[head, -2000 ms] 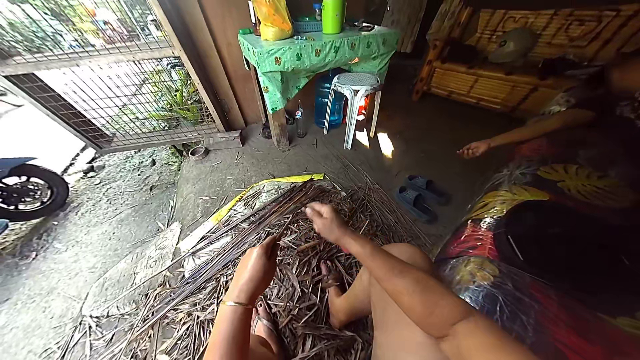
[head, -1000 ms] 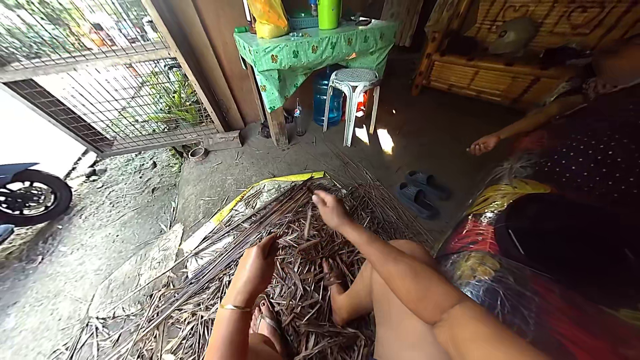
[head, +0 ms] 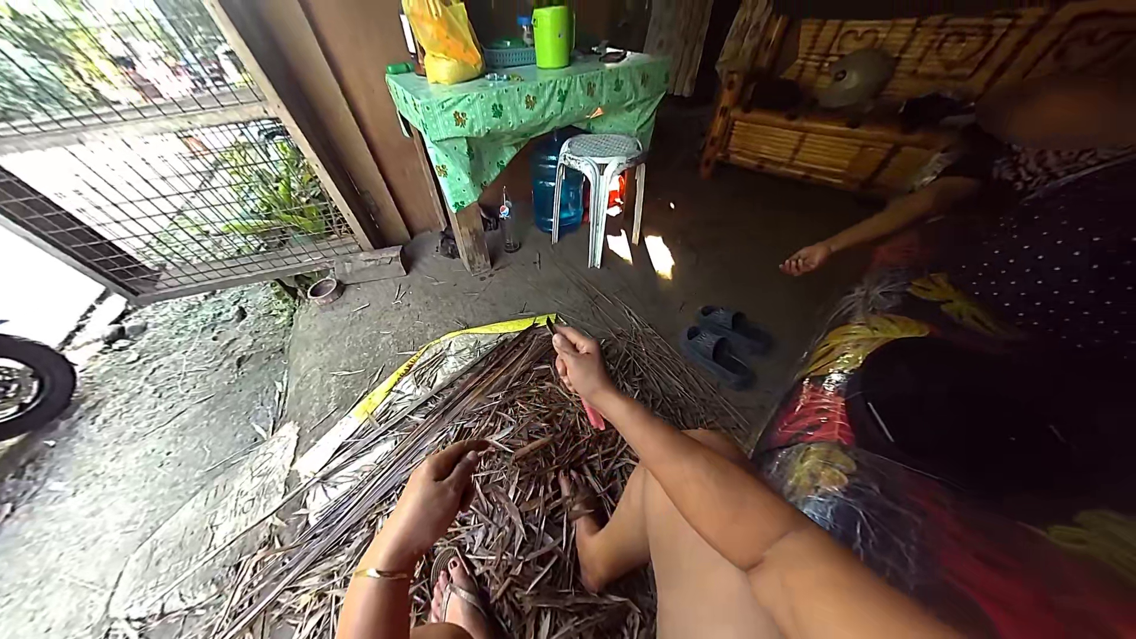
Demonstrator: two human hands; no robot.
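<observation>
My right hand [head: 581,362] is closed around a knife; a bit of its red handle [head: 593,414] shows below the fist and a dark tip above it. Lower and to the left, my left hand [head: 444,488] has thumb and forefinger together on a thin strip of dry plant material [head: 501,444]. Under both hands lies a heap of dry brown leaf pieces [head: 532,524], around my feet. Long thin dry stalks [head: 399,448] lie left of the heap, partly over a pale sack with a yellow edge [head: 399,377].
A table with a green cloth [head: 532,102] stands ahead, a white stool [head: 602,155] and a blue water jug [head: 557,186] beside it. Dark slippers [head: 723,346] lie right of the heap. Another person's hand [head: 806,259] reaches in near a plastic-wrapped seat [head: 825,408].
The knife's red handle, not plain in the earlier frames, now shows below my right fist. My left hand stays low over the heap.
</observation>
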